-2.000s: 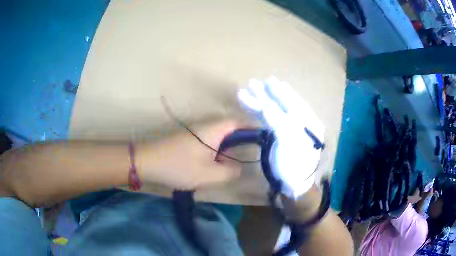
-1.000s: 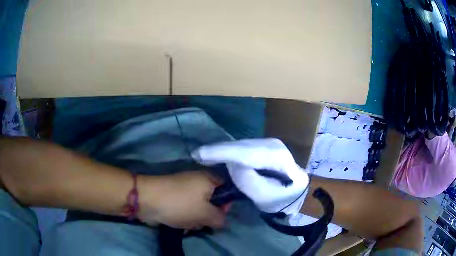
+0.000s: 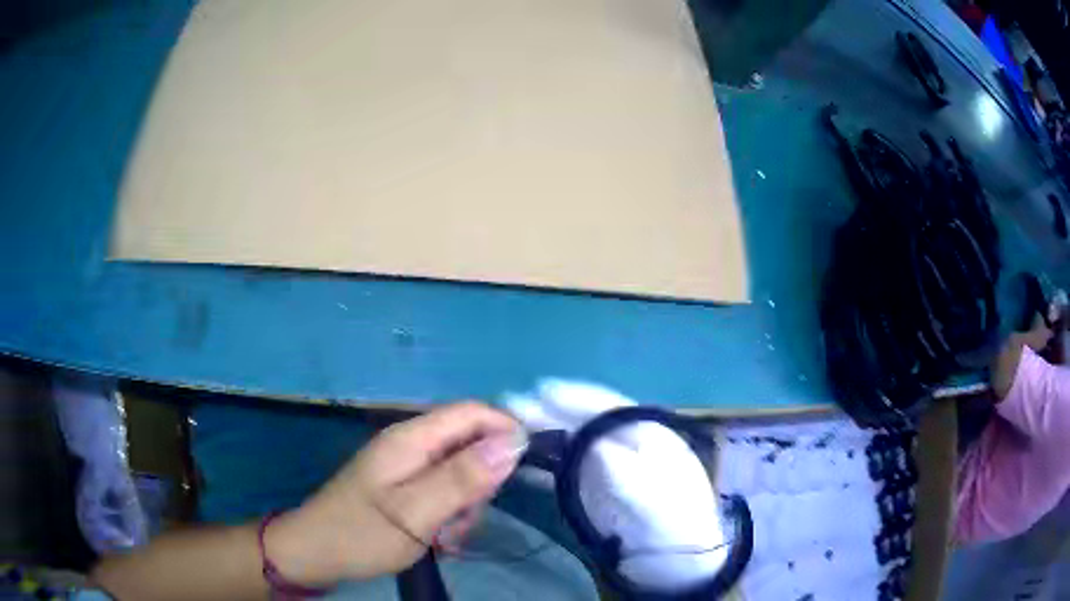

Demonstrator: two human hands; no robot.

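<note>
A black C-shaped yoke (image 3: pixel 571 484) is held over my lap, below the bench's front edge. My left hand (image 3: pixel 405 487), bare with a red string bracelet, pinches the small black joint (image 3: pixel 544 450) at the yoke's left side. My right hand (image 3: pixel 645 493), in a white glove, holds the frame from behind; the glove shows through the yoke, and its fingertips are blurred. A thin dark wire (image 3: pixel 516 556) runs between my left hand and the yoke. A black headband part (image 3: pixel 422 578) hangs below my left hand, cut off by the lower edge.
The tan cardboard mat (image 3: pixel 434 153) lies on the blue-green bench (image 3: pixel 270 335). A heap of black headbands (image 3: pixel 909 276) lies at the right. Below it stands an open box with white lining (image 3: pixel 798 505) and small black parts. A person in a pink top (image 3: pixel 1027 452) is at the right edge.
The work has gone from over the mat to over my lap. Since one second ago both hands have turned the frame, and the yoke now circles the glove in view. The camera view has shifted.
</note>
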